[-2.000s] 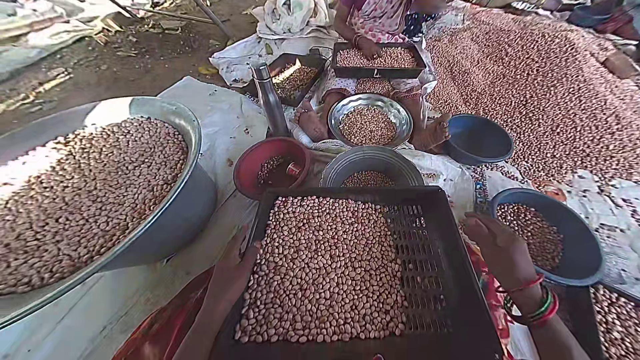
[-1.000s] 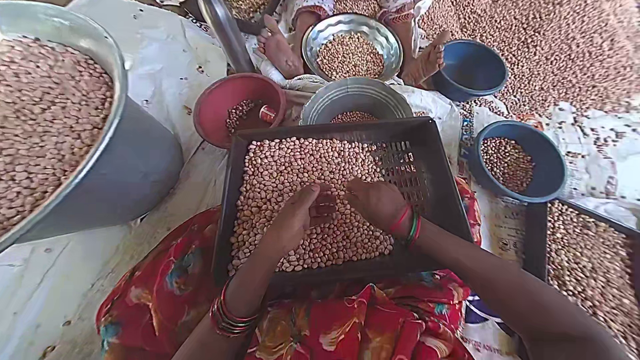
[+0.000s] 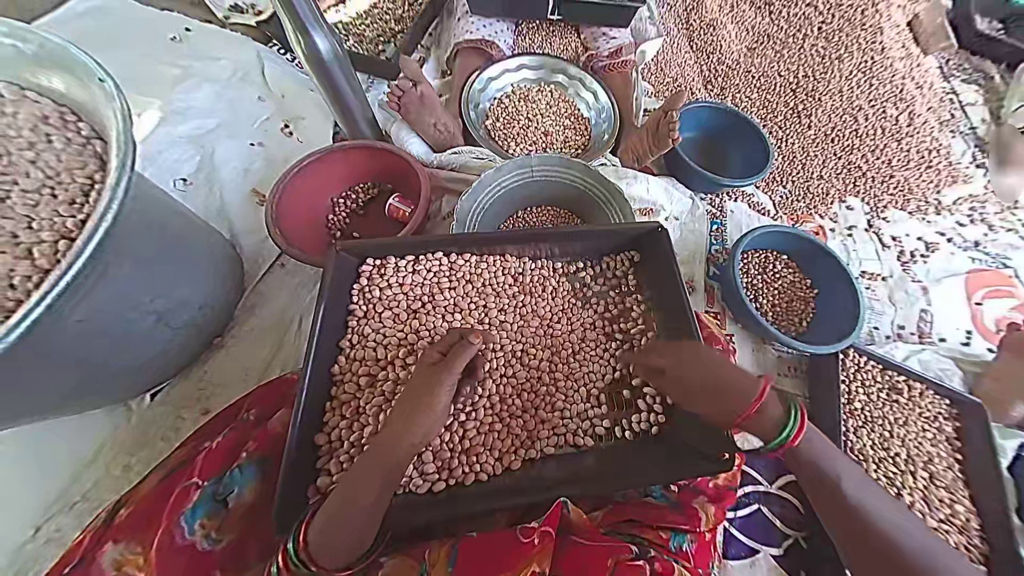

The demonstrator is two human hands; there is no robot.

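A black slotted plastic tray rests on my lap, spread with pinkish-brown nuts or beans. Over the middle left of the layer is my left hand, thumb and fingers curled close together; whether a nut is between them is hidden. My right hand is at the right part of the tray, blurred, its fingers pointing down among the nuts. What those fingers hold cannot be seen. Slots of the tray floor show through near that hand, where the nuts lie thinner.
Beyond the tray are a red bowl, a grey bowl and a steel bowl between another person's feet. Blue bowls and another filled tray are at right, a large metal tub at left, a nut heap behind.
Two seconds ago my hands were at the tray's sides; one second ago they were close together over the nuts. My right hand has since moved right, and nuts now cover more of the slotted floor.
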